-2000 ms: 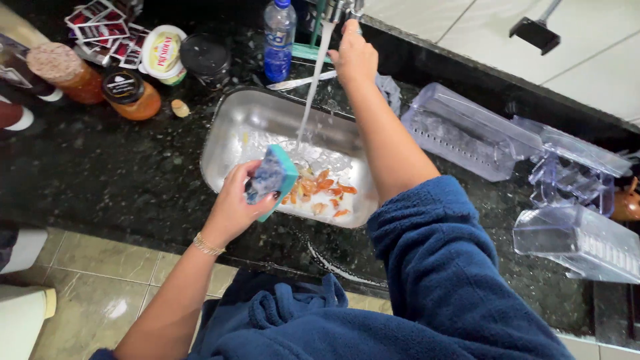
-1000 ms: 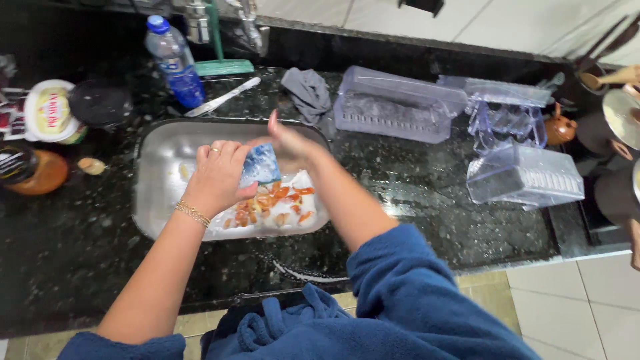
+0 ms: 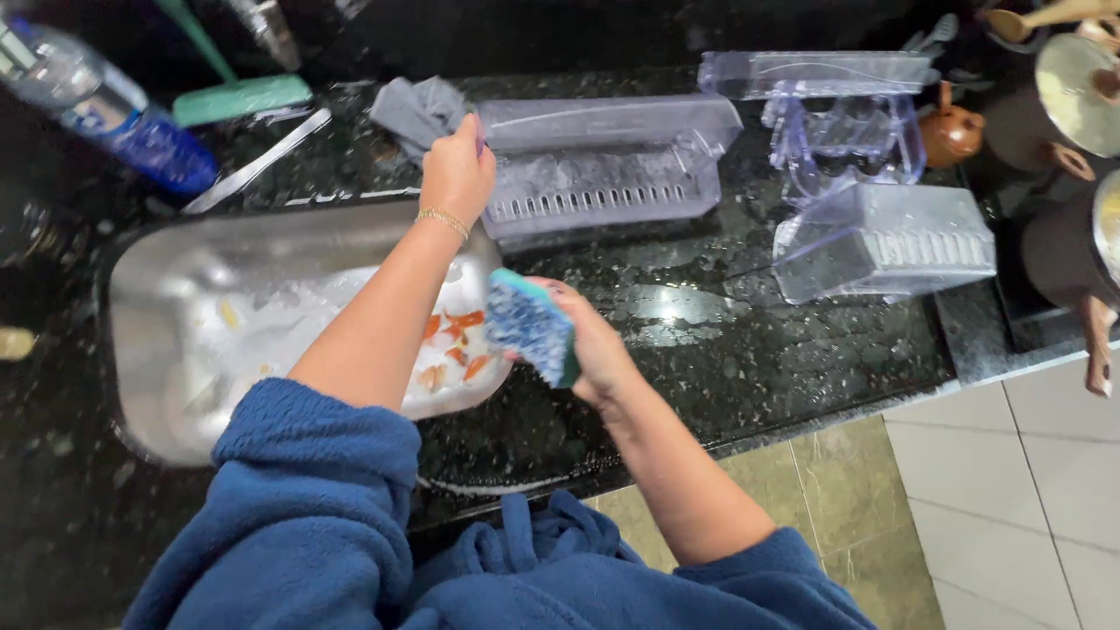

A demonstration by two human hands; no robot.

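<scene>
My left hand [image 3: 458, 179], with the bracelet, grips the left wall of a clear plastic bin [image 3: 604, 166] that lies on the dark counter behind the sink. My right hand [image 3: 595, 346] holds a blue and teal sponge [image 3: 532, 328], its blue textured face turned toward the sink. Below my left forearm is the stainless steel sink [image 3: 166, 254], with orange and whitish food scraps [image 3: 464, 337] and wet foam at its bottom. A grey cloth [image 3: 420, 114] lies crumpled beside the bin, touching or very near my left hand.
A blue-filled plastic bottle [image 3: 131, 114], a green squeegee [image 3: 241, 98] and a white-handled utensil [image 3: 262, 162] are behind the sink. More clear plastic bins [image 3: 892, 236] stand at the right, near an orange-brown clay pot [image 3: 952, 136] and dark pots [image 3: 1059, 254] on the stove.
The sponge has passed from my left hand to my right. My left hand has moved from over the sink to the clear bin. The view has shifted right.
</scene>
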